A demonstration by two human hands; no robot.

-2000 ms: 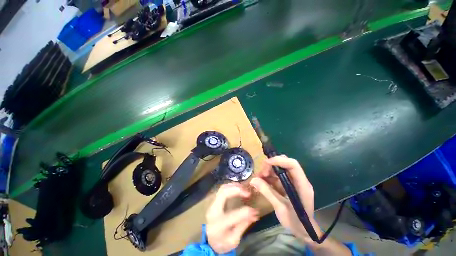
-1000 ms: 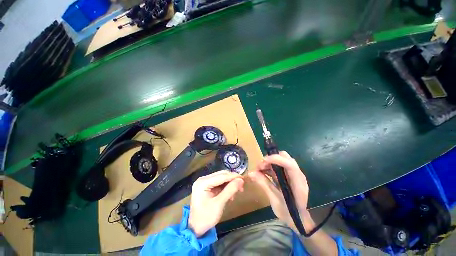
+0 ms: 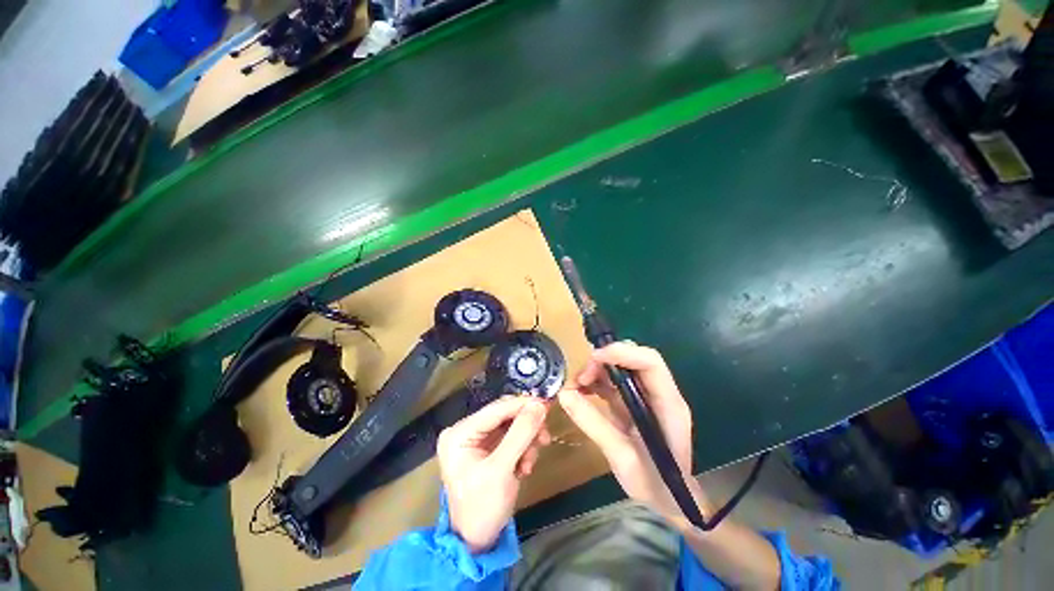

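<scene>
My right hand point(image 3: 641, 427) is shut on a black soldering iron point(image 3: 647, 427), its metal tip pointing up and away, clear of the work. My left hand point(image 3: 488, 462) has thumb and index fingertips pinched together at the near edge of an earcup point(image 3: 526, 365) with a silvery driver centre. Whatever is between the fingertips is too fine to tell; it may be a thin wire. A headphone headband point(image 3: 372, 436) lies beside it, with another earcup point(image 3: 470, 315) at its upper end. All lie on a tan cardboard sheet point(image 3: 509, 248).
Another headphone point(image 3: 320, 396) lies on the cardboard's left. A black headphone pile point(image 3: 121, 456) is farther left. A green-edged conveyor point(image 3: 462, 139) runs beyond. A dark tray with a block point(image 3: 996, 158) is at far right. A blue bin point(image 3: 982, 398) holds headphones at lower right.
The left thumb and index finger have come together at the earcup's near edge. The right hand and iron have shifted slightly left. The whole view has also shifted a little.
</scene>
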